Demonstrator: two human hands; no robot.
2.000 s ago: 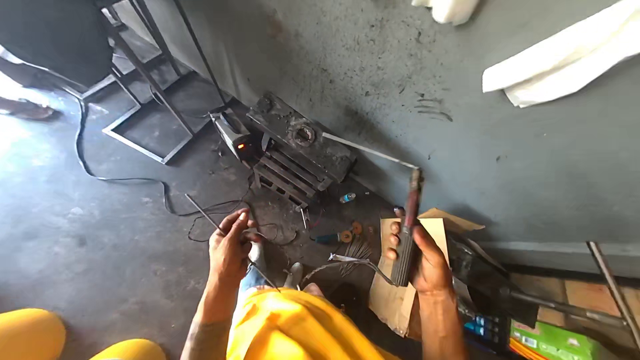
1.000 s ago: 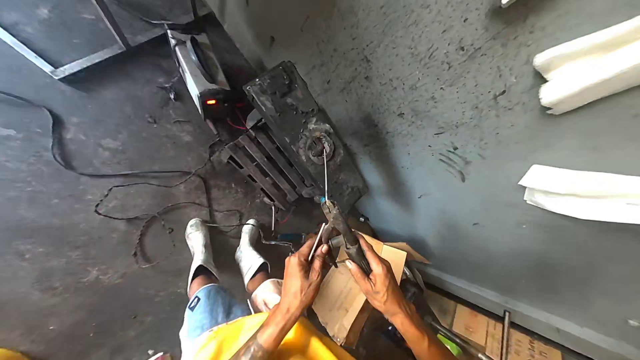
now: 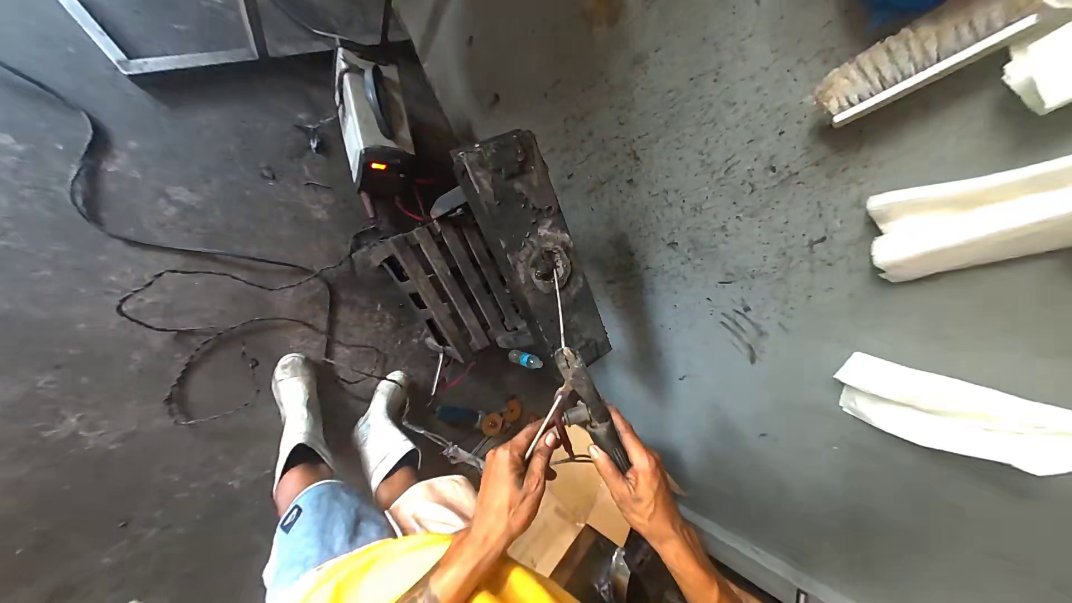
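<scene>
My right hand (image 3: 638, 481) grips the dark ribbed handle of a welding electrode holder (image 3: 596, 406). A thin electrode (image 3: 560, 314) is clamped in its jaws, and the far tip reaches the crusted round hole (image 3: 549, 266) in a blackened block-like piece (image 3: 515, 193). Between the fingers of my left hand (image 3: 515, 481) is another thin rod (image 3: 544, 427), whose upper end meets or lies close to the holder below its jaws. Whether they touch I cannot tell.
A welding machine (image 3: 375, 126) with a lit orange display stands beside a slatted wooden pallet (image 3: 456, 289). Black cable (image 3: 209, 251) loops over the floor at left. A plastic bottle (image 3: 525, 359), an angle grinder (image 3: 469, 416) and cardboard (image 3: 557, 519) lie near my boots. A brush (image 3: 930, 59) is at upper right.
Two seconds ago my hands were far apart; now they are close together at the holder. The electrode's far end remains at the round hole. The view has shifted and turned.
</scene>
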